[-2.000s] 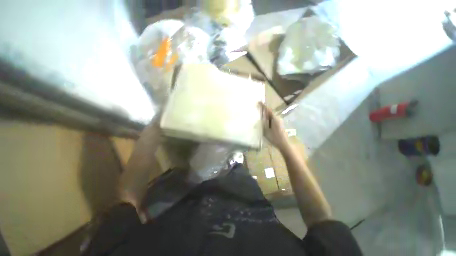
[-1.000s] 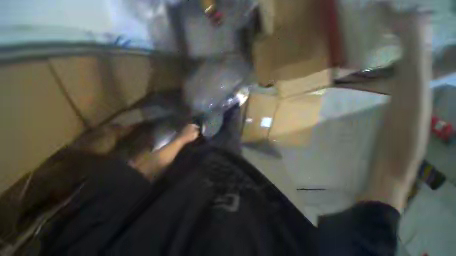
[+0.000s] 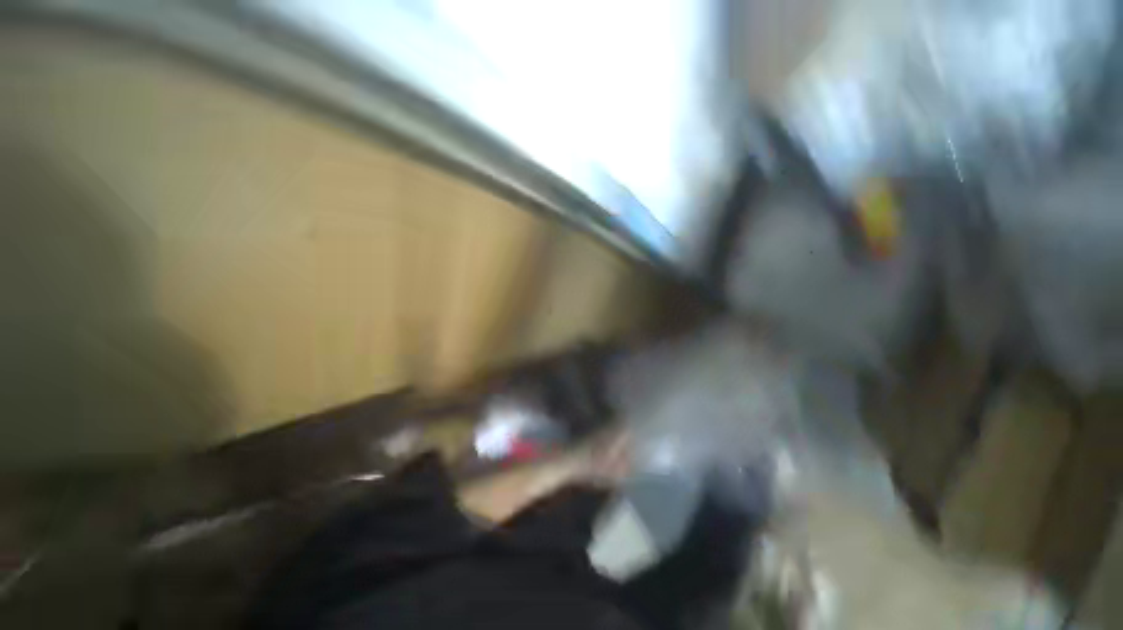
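The view is strongly blurred. My left hand point(image 3: 601, 463) is low in the middle, at the end of a bare forearm and dark sleeve. It is beside a pale, see-through plastic bag point(image 3: 708, 391); whether the fingers grip it cannot be told. A small grey-white piece point(image 3: 643, 523) shows just below and right of the hand, against the dark clothing. My right hand is not in view.
A large tan surface point(image 3: 283, 271), perhaps cardboard, fills the left under a pale slanting edge point(image 3: 493, 179). A small yellow and red object point(image 3: 879, 215) lies at upper right. Brown box shapes point(image 3: 1004, 474) stand at lower right.
The view has swung left and blurred. The pale flat box, in both hands two seconds ago, no longer shows. My right arm has left the picture; my left hand appears lower and further right.
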